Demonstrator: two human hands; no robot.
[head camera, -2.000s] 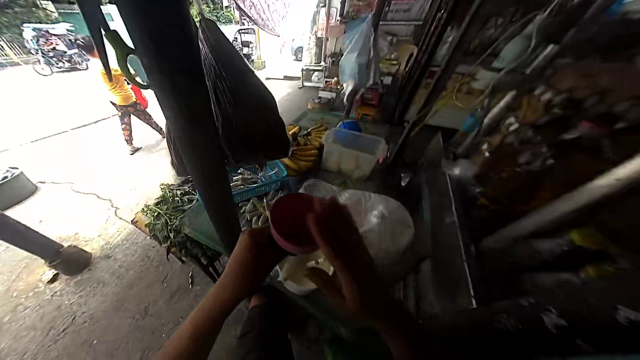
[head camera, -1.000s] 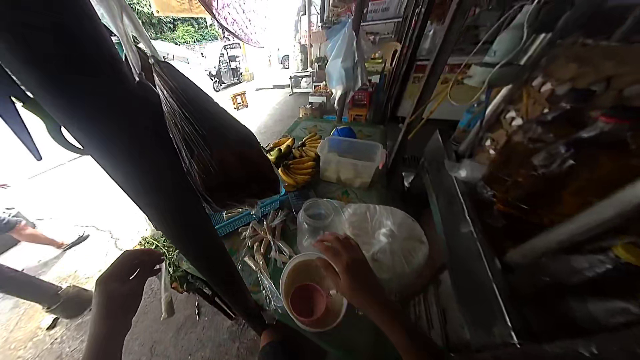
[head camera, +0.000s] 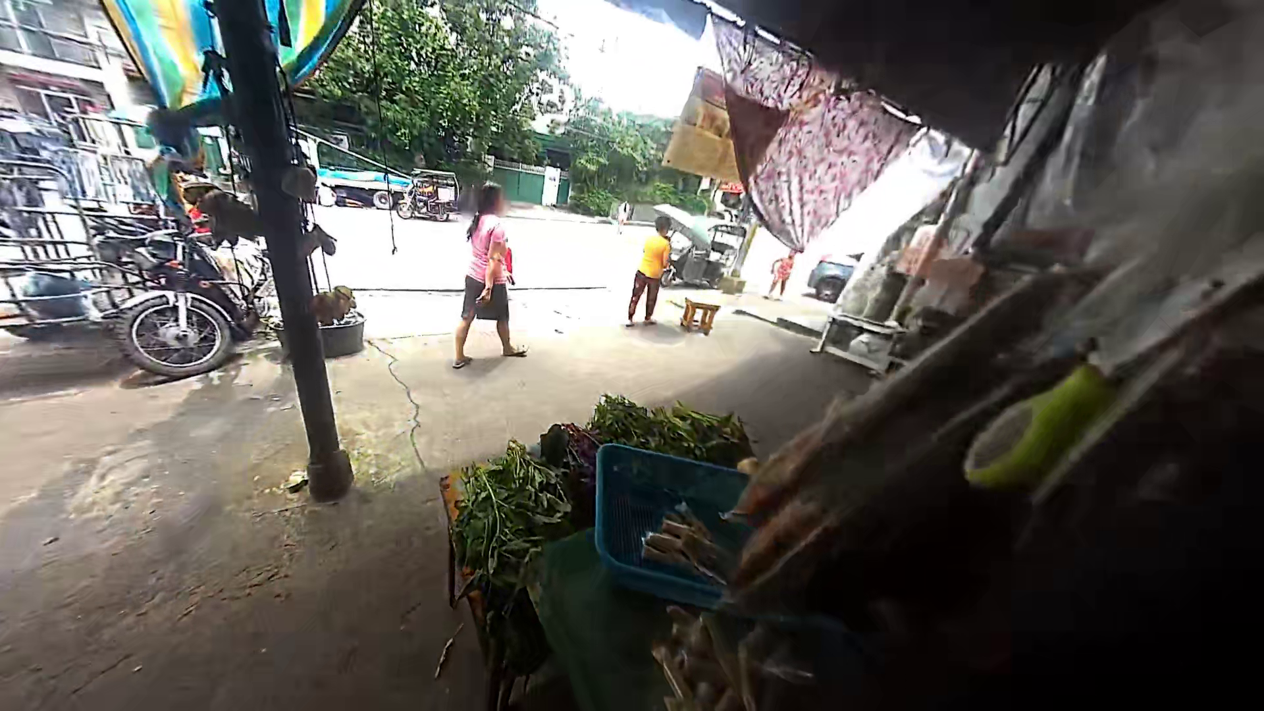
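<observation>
Neither my left hand nor my right hand shows in the head view now. Low in the middle stands a stall table with a green cover. A blue plastic basket on it holds a few pale bundles. Leafy greens lie along the table's left edge, and more greens lie behind the basket. Bagged pale produce lies in front of the basket, partly dark and blurred.
A dark metal post rises at left, near a parked motorcycle and a tub. A person in pink and a person in yellow are on the pavement near a wooden stool. Blurred hanging things fill the right side.
The view has swung up and left towards the street. Both hands, seen around the tub and cup a second ago, have left the view, as have the bananas and clear containers.
</observation>
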